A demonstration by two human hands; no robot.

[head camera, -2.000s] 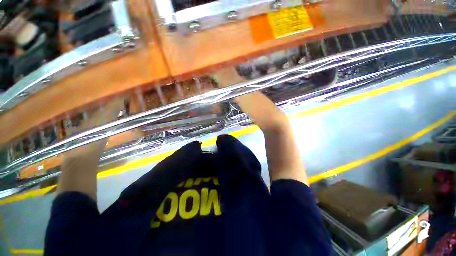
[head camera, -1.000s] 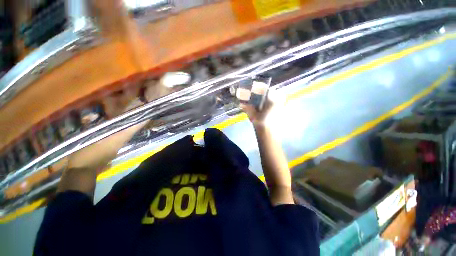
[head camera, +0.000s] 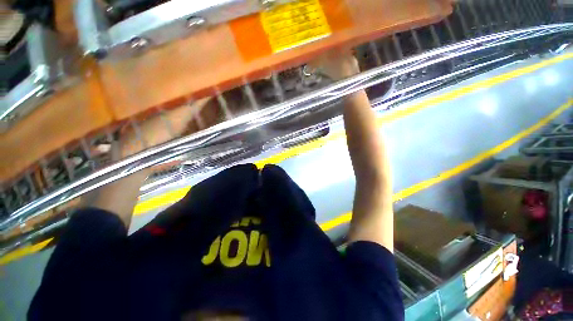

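Two orange-brown fixtures (head camera: 182, 66) lie on the top level of a chrome wire rack (head camera: 251, 119), with silver clamp bars (head camera: 166, 28) and a yellow label (head camera: 295, 25). Both my arms reach under this level. My left hand (head camera: 166, 125) is behind the bright rack edge, blurred and partly covered by wires; its fingers and any grip cannot be made out. My right hand (head camera: 340, 68) is behind the rack edge below the label, half hidden by the wires and fixture. Dark small parts (head camera: 292, 81) show blurred on the level below, near my right hand.
The curved chrome rack edge crosses in front of both forearms. A grey-blue floor with yellow lines (head camera: 433, 178) lies beyond. At the lower right are a tan carton (head camera: 430, 235) in a green-edged frame and more cartons (head camera: 512, 194) in metal frames.
One second ago my right hand was outside the rack edge with a small dark and pale block; now it is behind the edge, under the fixture. The fixtures and label sit further left than two seconds ago.
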